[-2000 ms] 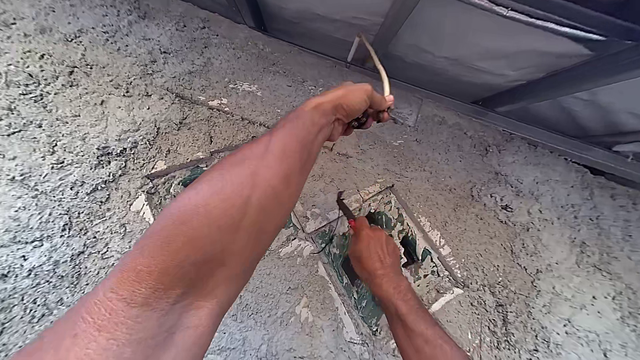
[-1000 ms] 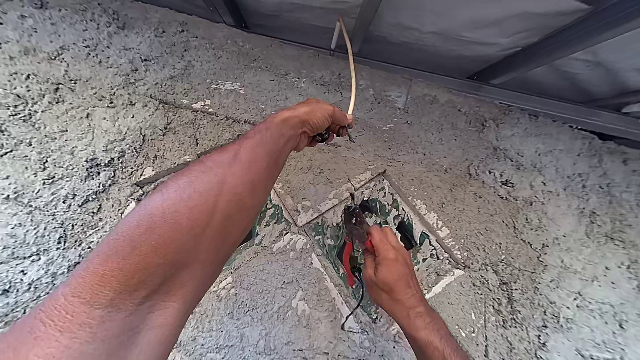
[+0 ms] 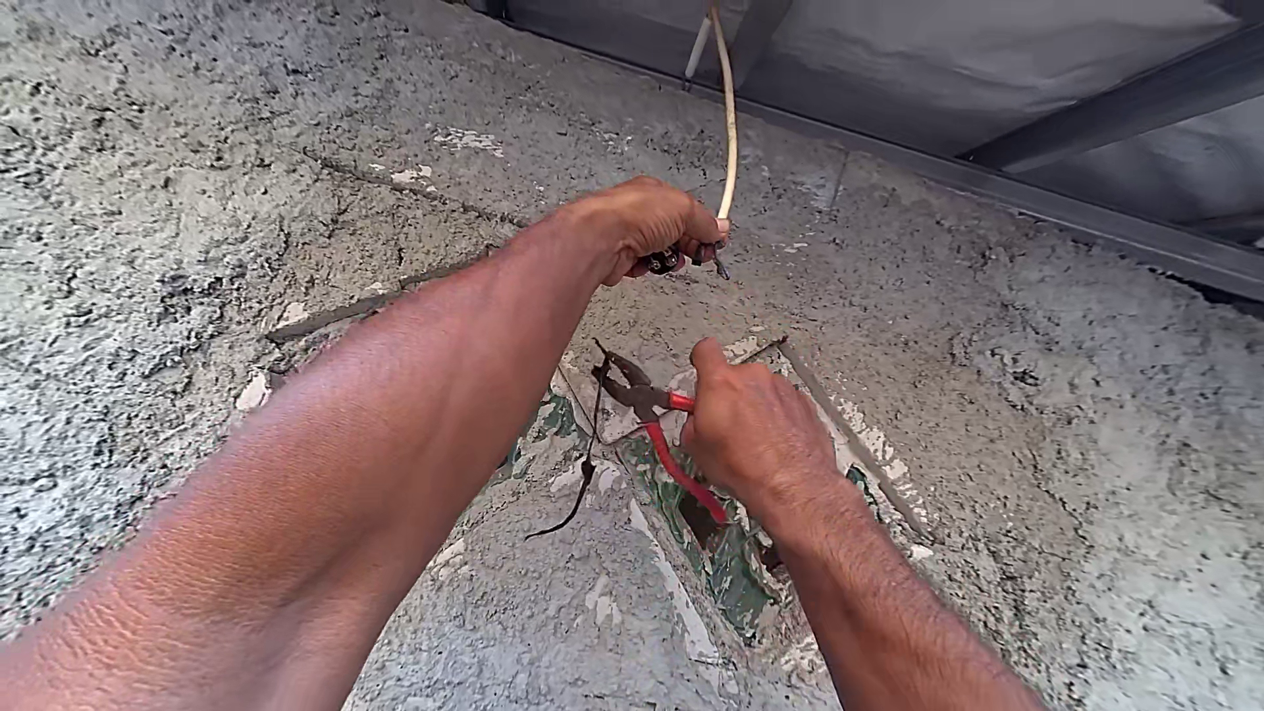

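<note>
My left hand [image 3: 667, 232] is raised near the top middle, closed around the lower end of a cream-coloured cable [image 3: 732, 128] that hangs from the roof. Small dark pieces, too small to name, show between its fingers. Lower and to the right, my right hand [image 3: 755, 425] holds combination pliers [image 3: 640, 393] with red handles, one handle hanging free of the fingers. The jaws point up and left, parted, by a thin dark wire [image 3: 590, 464] that dangles beside them; whether they grip it cannot be told.
Behind the hands is a rough cement-plastered wall [image 3: 987, 395]. A recessed patch with green and white remnants [image 3: 736, 583] and a dark hole lies below the right hand. A metal roof beam [image 3: 987, 183] runs along the wall's top. Another groove [image 3: 346, 314] is at left.
My right hand has moved up and left from the recessed patch, and the pliers' handles have spread. The dark wire now hangs at the jaws. My left hand still holds the cable.
</note>
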